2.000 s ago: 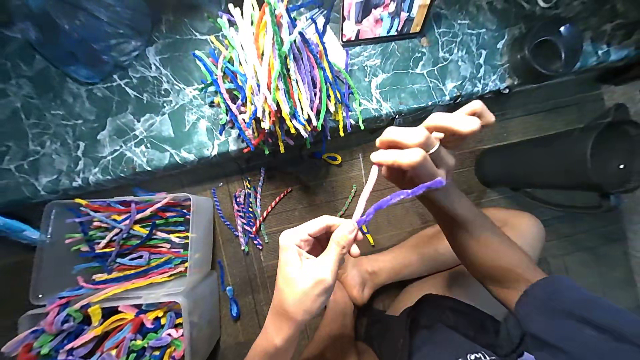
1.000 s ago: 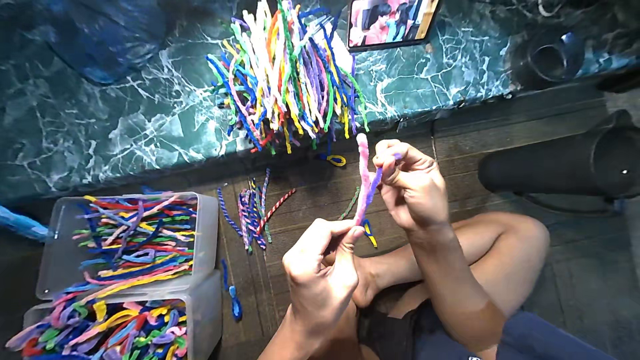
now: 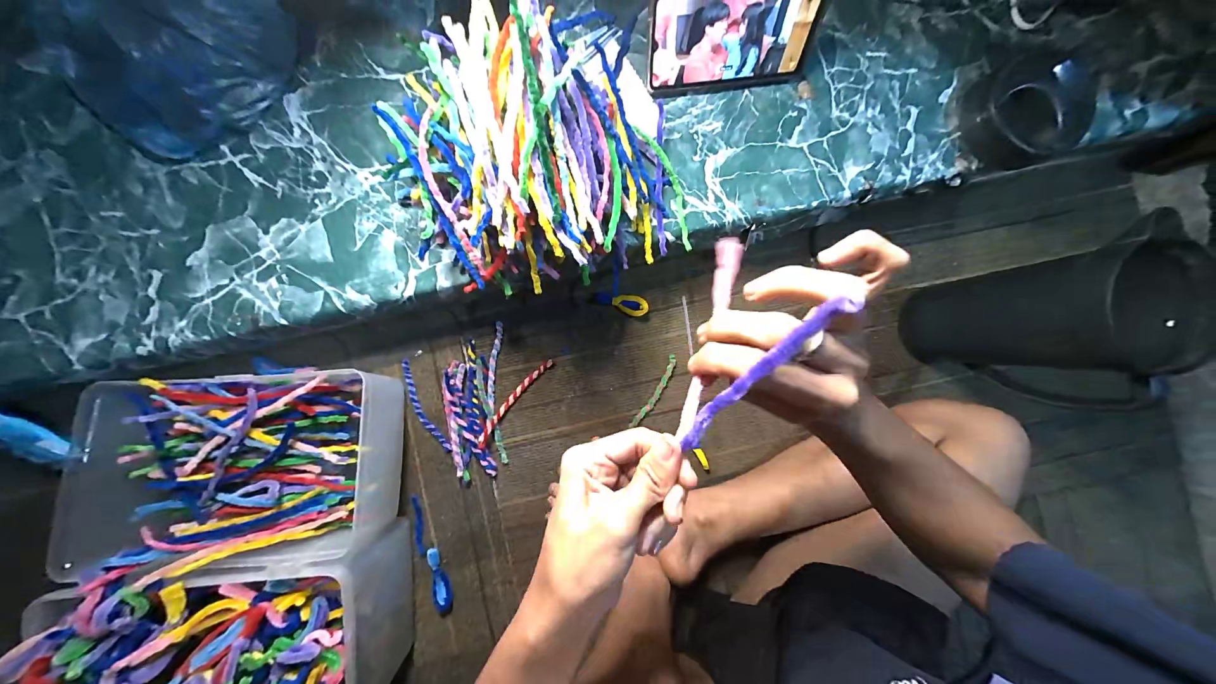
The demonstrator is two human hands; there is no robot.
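My left hand (image 3: 622, 499) pinches the lower ends of a pink pipe cleaner (image 3: 727, 271) and a purple pipe cleaner (image 3: 769, 366) together. The two spread apart above that pinch, the pink one upright and the purple one slanting up to the right. My right hand (image 3: 798, 332) is among them with its fingers spread; the pink stem passes behind its fingertips and the purple one crosses in front of the fingers. Whether the right fingers grip either stem is unclear. Twisted two-colour pipe cleaners (image 3: 465, 408) lie on the wooden floor, left of my hands.
A large bundle of pipe cleaners (image 3: 532, 142) lies on the green marbled ledge (image 3: 313, 190), near a tablet (image 3: 731, 43). Two plastic containers (image 3: 380, 446) of pipe cleaners stand at left. A looped blue piece (image 3: 439, 579) is on the floor. A black cylindrical object (image 3: 1054, 304) lies at right.
One second ago my right fingers were closed at the purple pipe cleaner, near the pink one; now they are spread and the purple stem stands away from the pink. My left hand keeps its pinch.
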